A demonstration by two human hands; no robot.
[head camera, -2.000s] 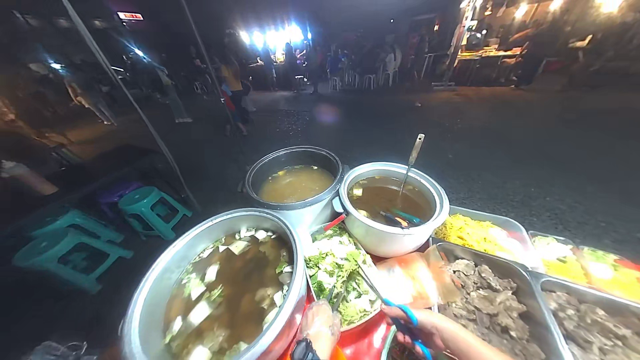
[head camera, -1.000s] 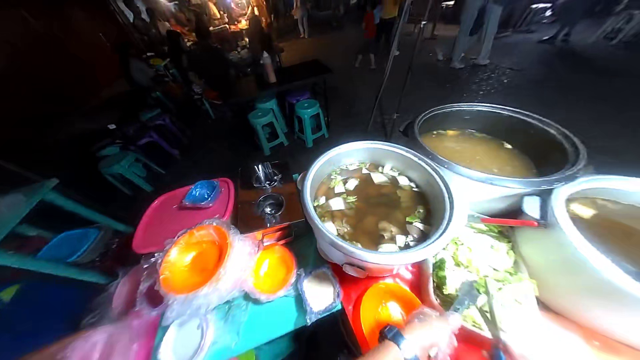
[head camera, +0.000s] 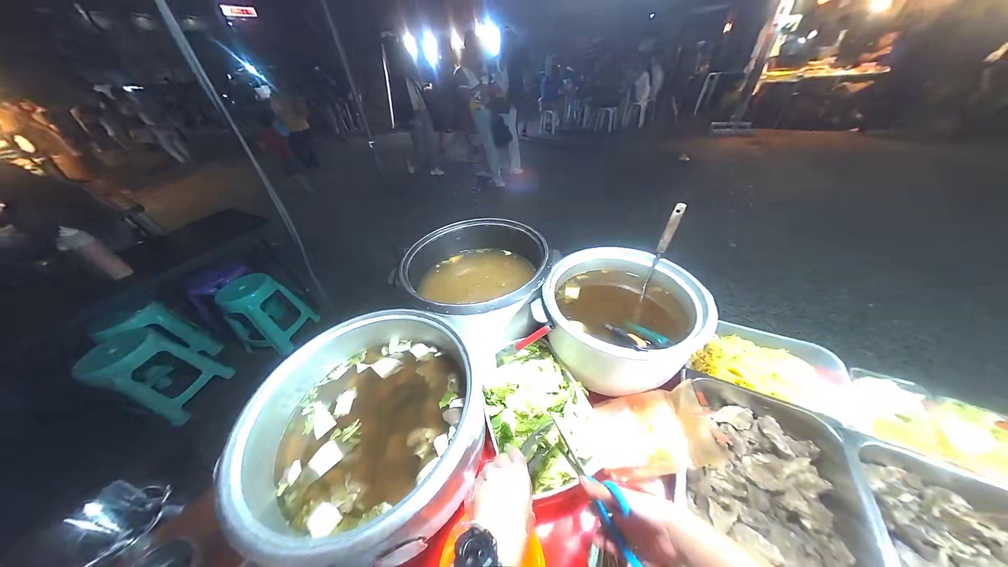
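My right hand (head camera: 642, 524) is closed around the blue handles of scissors (head camera: 606, 496), whose blades reach over a tray of chopped leafy greens (head camera: 520, 386). My left hand (head camera: 502, 484), with a dark watch at the wrist, is at the near left edge of the greens and grips what looks like metal tongs (head camera: 537, 438); glare blurs the fingers. Left of it stands a large pot of brown broth (head camera: 378, 425) with white cubes and greens. An orange bowl (head camera: 537, 551) lies partly under my left wrist.
Behind are a pot of cloudy broth (head camera: 476, 276) and a pot (head camera: 630, 366) holding a ladle (head camera: 669, 228). At right are trays of yellow food (head camera: 748, 366) and sliced meat (head camera: 756, 472). A plastic bag (head camera: 646, 433) lies beside the greens. Green stools (head camera: 264, 303) stand left; people are beyond.
The view has swung from the bowls at left back to the pots and meat trays. The scissors in my right hand, unclear a second ago, show plainly again over the greens.
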